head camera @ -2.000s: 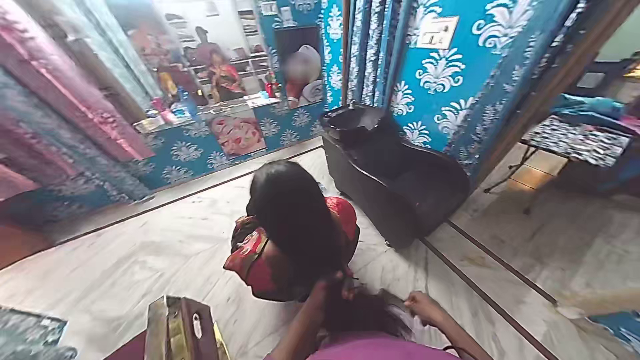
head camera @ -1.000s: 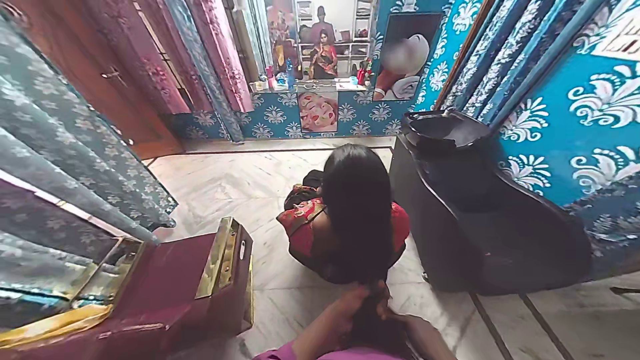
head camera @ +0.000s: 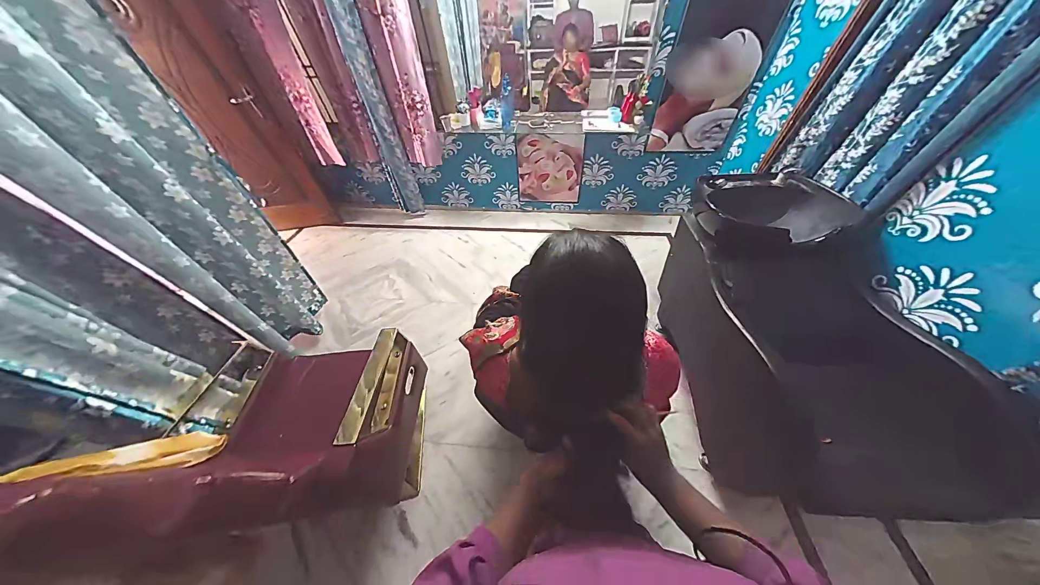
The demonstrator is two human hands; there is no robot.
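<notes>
A person with long dark hair (head camera: 581, 317) sits just in front of me, back turned, in a red and black garment (head camera: 491, 353). Their hair hangs down toward my pink top. My left hand (head camera: 544, 479) is at the left side of the lower hair, its fingers partly hidden in shadow and hair. On the right side of the same hair, my right hand (head camera: 642, 439) has its fingers against the strands at nape height. Whether either hand is closed around the hair is hard to see. A dark band circles my right forearm.
To the right stands a black shampoo chair with a basin (head camera: 784, 211). A maroon padded bed (head camera: 301, 422) with a gold-coloured end is at the left, beside grey floral curtains (head camera: 154, 162). Ahead, a mirror (head camera: 569, 57) rises above a shelf (head camera: 544, 122) of bottles.
My hands were close together on the hair a second ago; now they are apart, the right one higher beside the nape. The view has swung since two seconds ago.
</notes>
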